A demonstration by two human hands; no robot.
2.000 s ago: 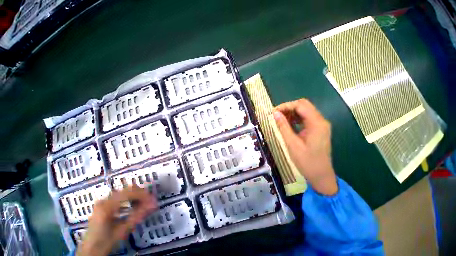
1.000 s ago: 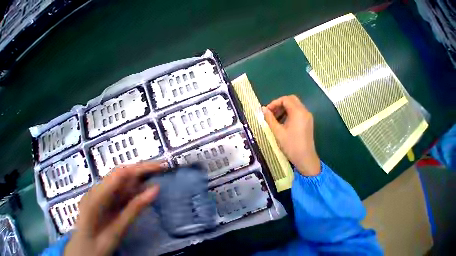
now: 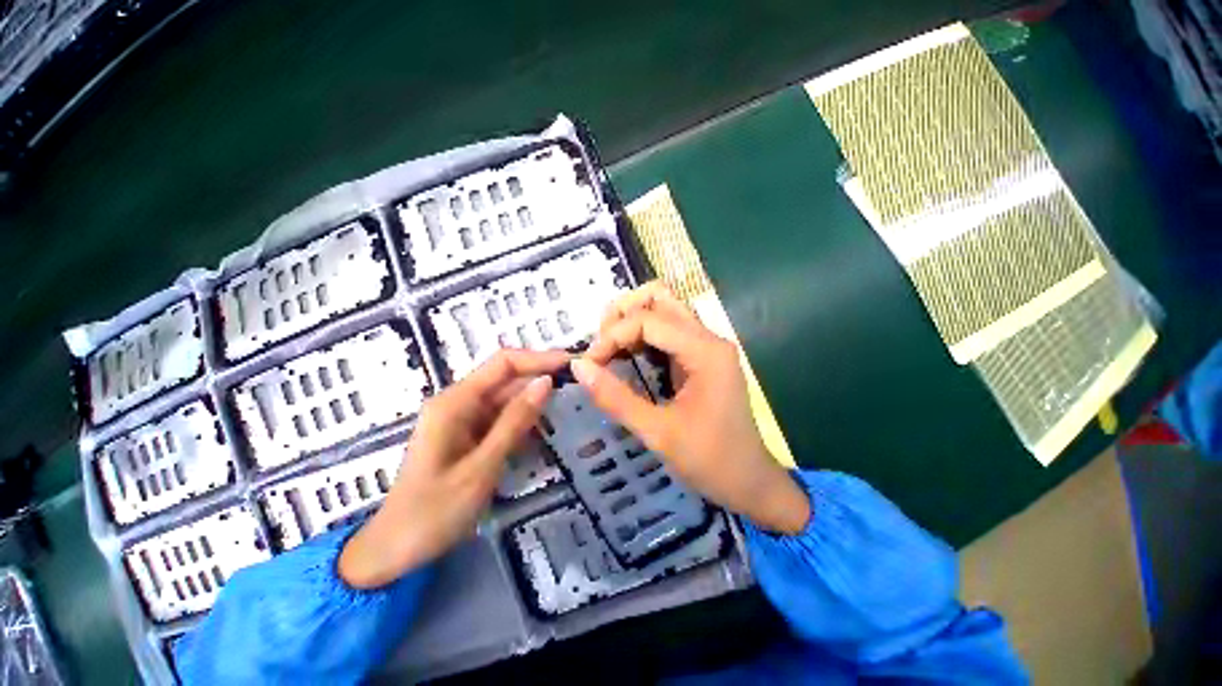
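Note:
A dark grey phone middle frame [image 3: 619,472] is held up, tilted, over the lower right of the black blister tray [image 3: 83,389]. My left hand [image 3: 462,449] grips its upper end between thumb and fingers. My right hand [image 3: 690,402] has thumb and index fingertips pinched together at the same end edge, close to my left fingertips. Any strip between the right fingertips is too small to tell. Other silvery frames [image 3: 315,391] lie in the tray pockets. The yellow adhesive sheet [image 3: 670,248] lies along the tray's right edge, partly hidden by my right hand.
Larger yellow striped sheets [image 3: 958,174] with a shiny band overlap on the green bench at right. Stacked trays [image 3: 81,67] stand at the far left edge. Glossy clear plastic [image 3: 24,630] lies at lower left. Part of a blue sleeve [image 3: 1193,402] shows at the right edge.
My left hand has lifted a frame from the tray's lower row and turned it. My right hand has moved left from the adhesive sheet to the frame's upper end.

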